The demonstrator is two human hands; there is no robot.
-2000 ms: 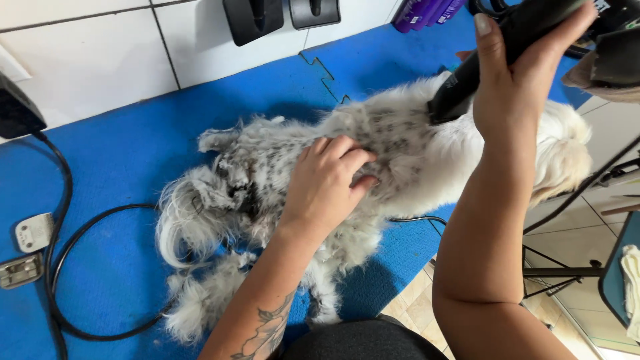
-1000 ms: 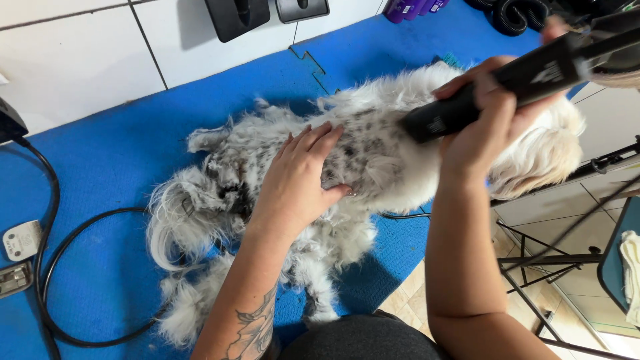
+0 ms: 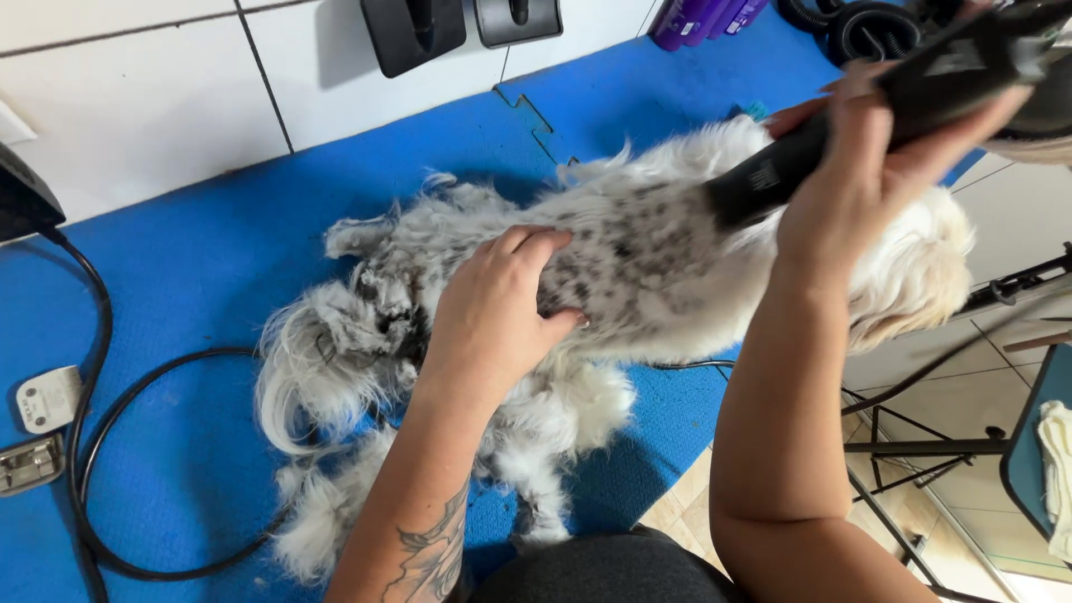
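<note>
A long-haired white dog (image 3: 645, 276) lies on a blue foam mat (image 3: 193, 293), its head at the right and its tail at the left. Short, dark-spotted coat shows along its back. My left hand (image 3: 502, 301) rests spread on the rear part of the back, holding nothing. Black electric clippers (image 3: 779, 172) are in my right hand (image 3: 871, 159), fingers wrapped round the body. Their front end touches the coat near the shoulders; the blade itself is hidden. Shaggy fur surrounds the legs and tail.
A black cable (image 3: 105, 435) loops over the mat at left, beside two clipper blades (image 3: 50, 400). Black holders (image 3: 414, 33) hang on the tiled wall. Purple bottles (image 3: 682, 21) and a black coiled hose (image 3: 871, 29) stand at the back. A stand with a towel (image 3: 1057, 477) is at right.
The clippers, in my right hand throughout, have shifted along the dog's shoulder area. My left hand stays on its back. The view has moved slightly.
</note>
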